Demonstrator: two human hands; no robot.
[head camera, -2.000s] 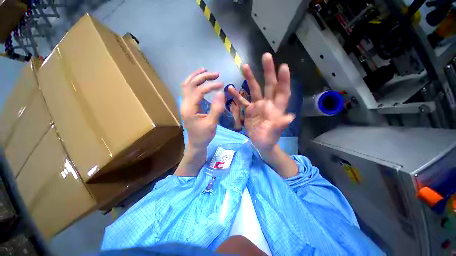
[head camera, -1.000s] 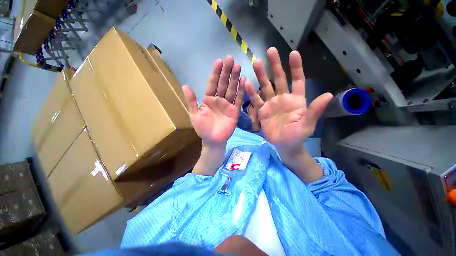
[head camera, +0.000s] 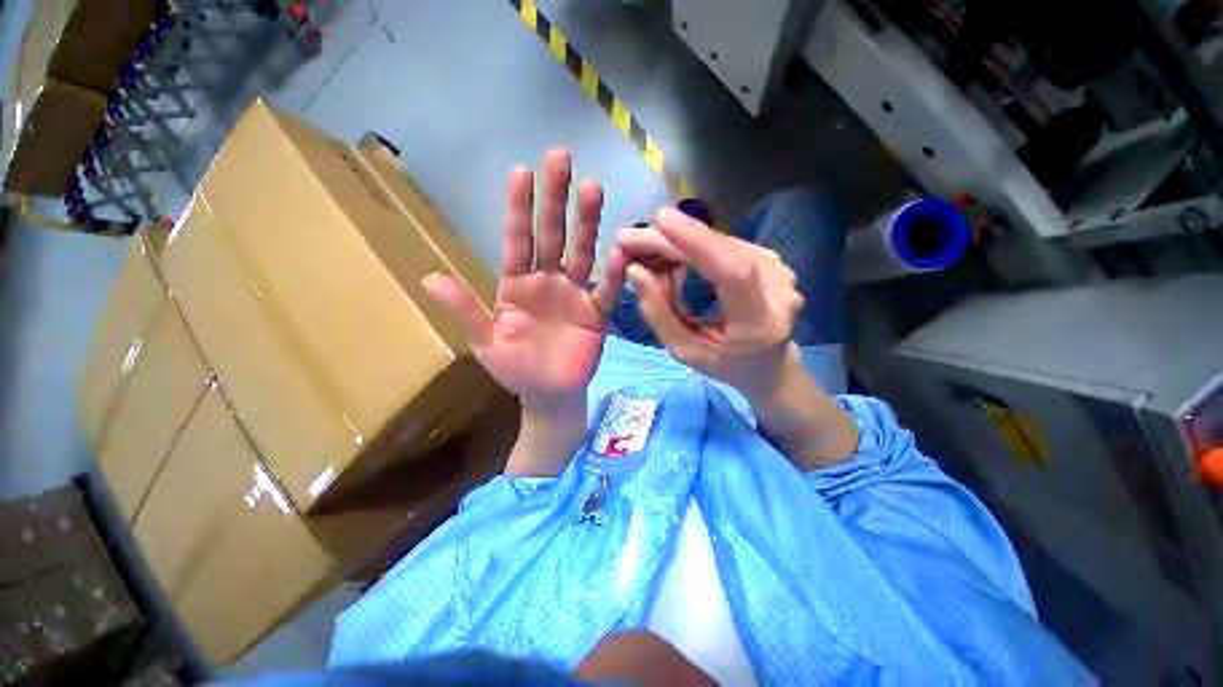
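My left hand (head camera: 543, 322) is bare and raised over my lap, palm towards me, with the thumb and three fingers spread. It holds nothing. My right hand (head camera: 731, 295) is bare, to the right of it, with fingers bent. Its thumb and fingertips close around the tip of my left little finger. I wear a light blue smock (head camera: 818, 577) with a white and red badge (head camera: 628, 430) on the chest. Jeans (head camera: 798, 248) and part of a dark blue shoe show behind my right hand.
Large taped cartons (head camera: 309, 295) stand close at left. A grey metal cabinet (head camera: 1046, 362) is at right. A pale roll with a blue end (head camera: 929, 235) lies beside the white machine frame (head camera: 925, 134). Yellow-black tape (head camera: 590, 83) crosses the floor. A scissor-lattice conveyor (head camera: 175, 101) is at upper left.
Both hands were raised with open palms and spread fingers. My right hand has turned inward, bent its fingers and taken hold of my left little finger.
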